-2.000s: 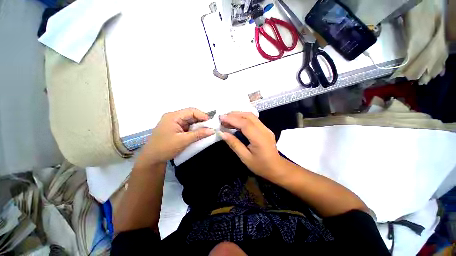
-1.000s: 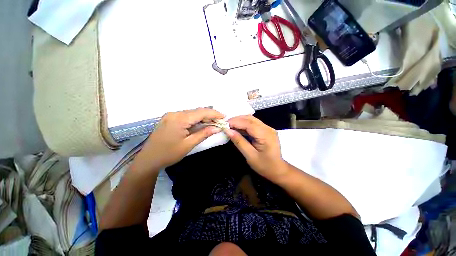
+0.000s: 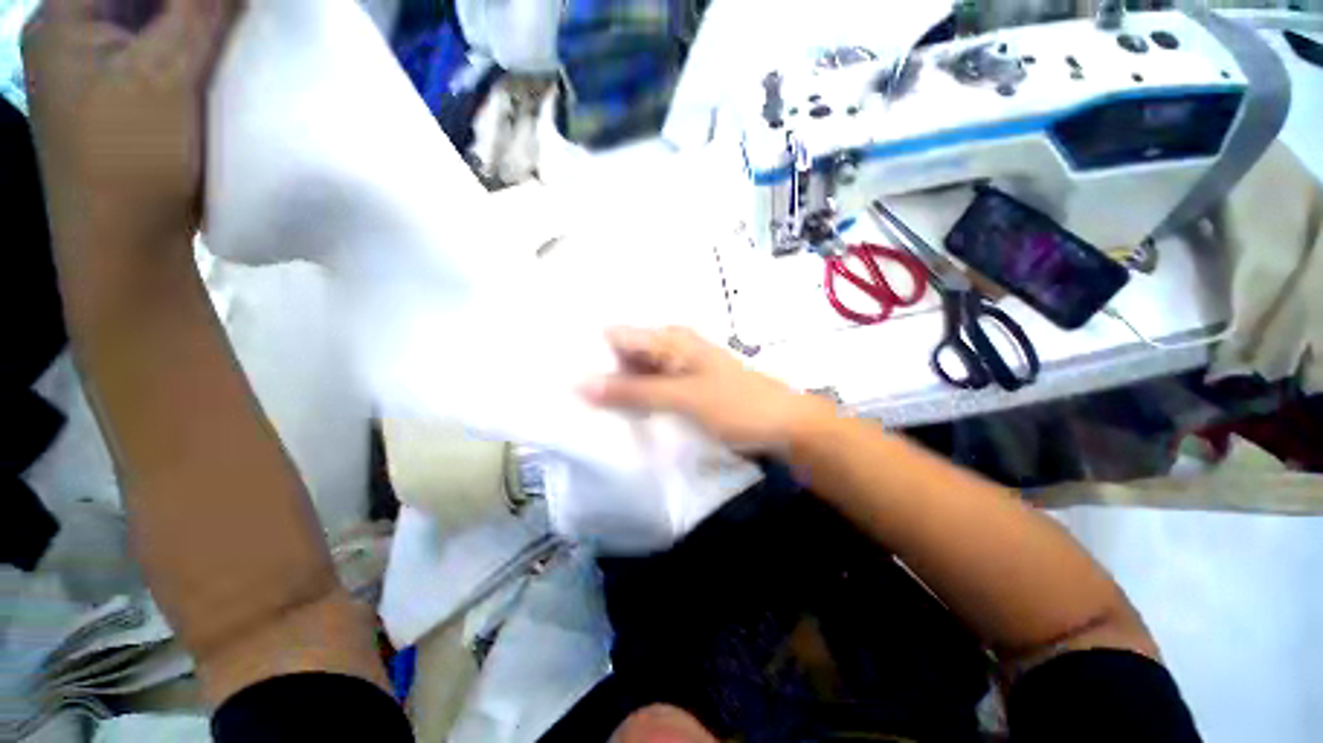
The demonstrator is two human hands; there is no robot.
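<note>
A long white panel [image 3: 435, 312] stretches, blurred, from the upper left down to the lap, over the table's front edge. My left hand [image 3: 131, 73] is raised at the upper left, partly cut off by the frame's edge, and holds the panel's far end; its fingers are blurred. My right hand [image 3: 697, 385] is at the panel's near part, just left of the sewing area, with fingers bent; whether they grip the cloth cannot be told. The panel's near end hangs folded by the lap.
The sewing machine [image 3: 1001, 124] stands at the upper right. Red-handled snips [image 3: 875, 283], black-handled shears [image 3: 984, 341] and a smartphone [image 3: 1035, 257] lie in front of it. A rolled-over beige panel [image 3: 450, 465] is at the table's left edge. Cloth bundles [image 3: 109, 653] lie lower left.
My hands were together at the table's front edge, pinching cloth. My left hand has swung far to the upper left, spreading the white panel. The view has shifted, showing the machine's head.
</note>
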